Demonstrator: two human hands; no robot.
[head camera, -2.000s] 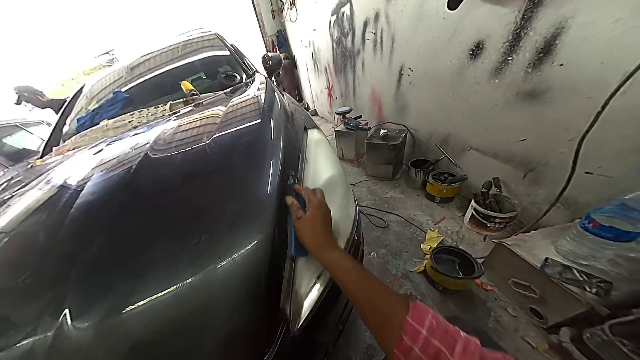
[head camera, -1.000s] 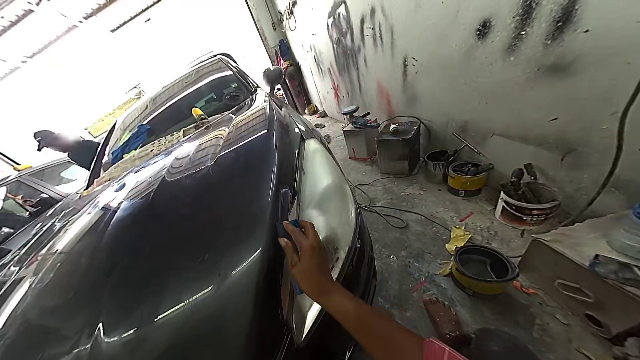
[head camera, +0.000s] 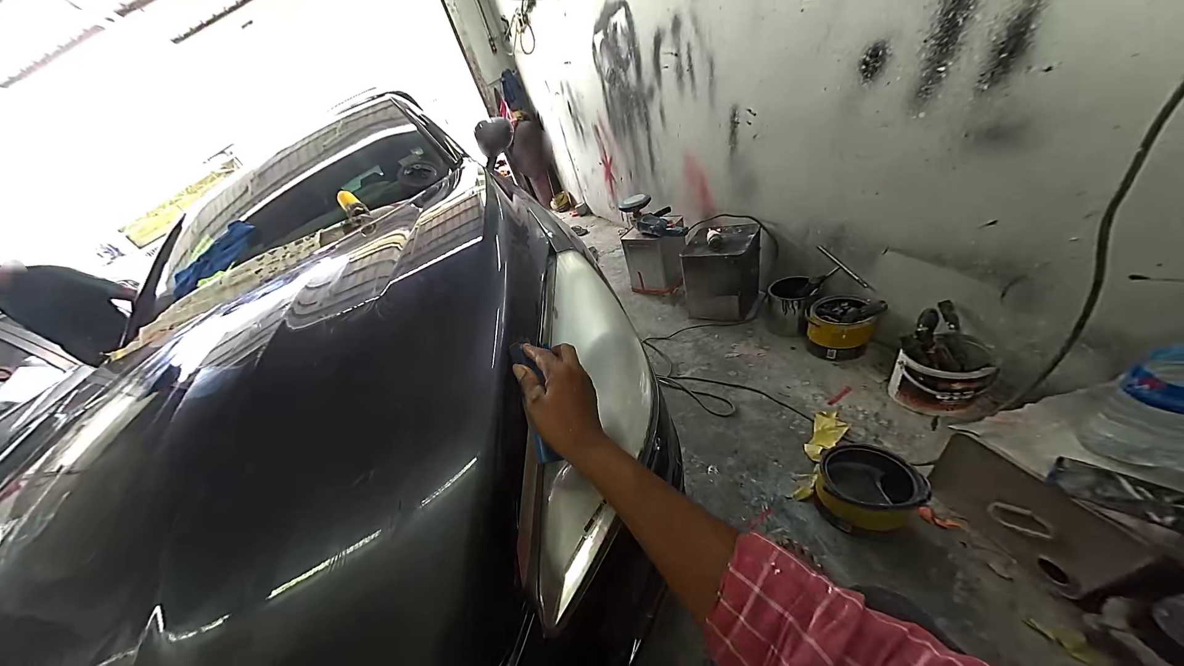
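My right hand (head camera: 562, 402) grips a blue block (head camera: 544, 449), mostly hidden under the palm and fingers. The block lies against the edge of the dark car hood (head camera: 370, 444), right beside the cloudy headlight (head camera: 601, 342). The arm, in a red checked sleeve (head camera: 814, 610), reaches in from the lower right. My left hand is out of the frame. Farther up, near the windshield, a blue cloth (head camera: 215, 257) and a yellow-topped tool (head camera: 351, 203) rest on the car.
Along the paint-marked wall (head camera: 832, 139) stand metal boxes (head camera: 721, 268), a yellow tub (head camera: 840, 326) and a white bucket (head camera: 942, 375) of tools. A cable (head camera: 703, 388) crosses the floor near a water-filled bowl (head camera: 871, 488). Another person (head camera: 65, 305) is at the far left.
My right hand stays on the blue block at the hood's edge beside the headlight. The person at the left, bent over one second ago, now shows only partly at the frame's edge.
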